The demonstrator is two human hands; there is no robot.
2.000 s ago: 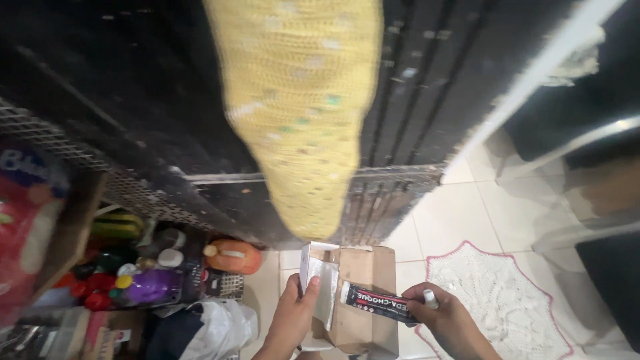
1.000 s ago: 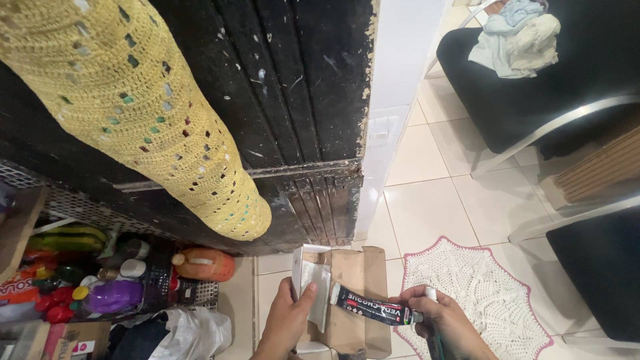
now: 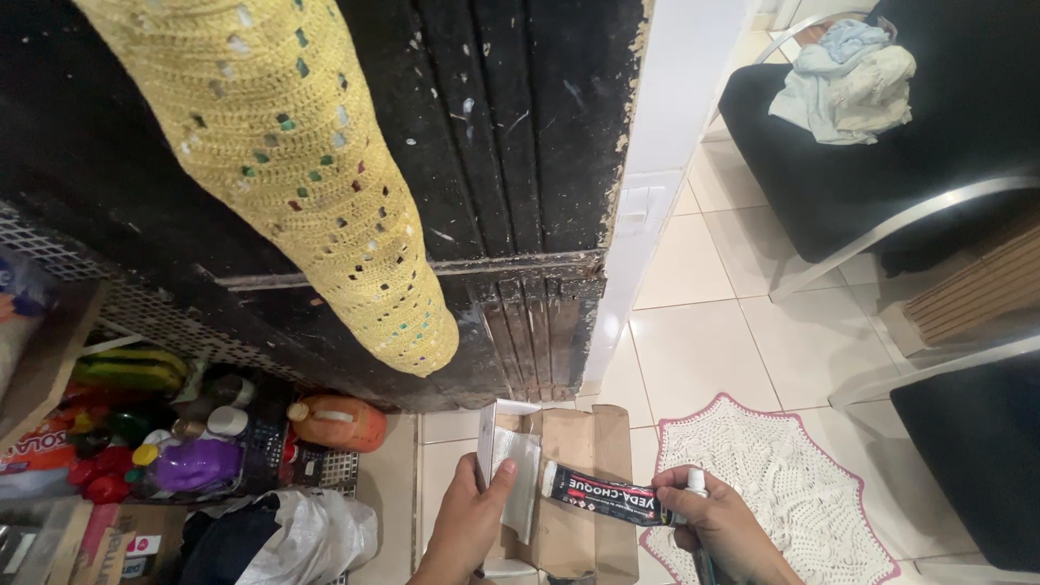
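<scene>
My left hand [image 3: 471, 512] grips the side wall of an open cardboard box [image 3: 569, 496], its thumb over a silvery bubble-like sheet [image 3: 520, 487] at the box's edge. In my right hand [image 3: 715, 520] is a black sealant tube [image 3: 605, 496], its crimped pale end pointing left over the open box. A small white cap or nozzle [image 3: 696, 479] shows by my right fingers. Below that hand hangs another dark, slim item, partly hidden by the fingers, whose kind I cannot tell.
A yellow crocheted bag holder [image 3: 349, 219] hangs before a worn black door [image 3: 536, 122]. At left stand shelves with bottles, an orange jug [image 3: 337, 422] and a white plastic bag [image 3: 313, 536]. On the right are a white crocheted rug [image 3: 764, 487] and black chairs [image 3: 821, 179], one bearing cloths [image 3: 849, 81].
The view has turned, showing more of the chairs at right. Both hands keep their holds, on the box and on the tube.
</scene>
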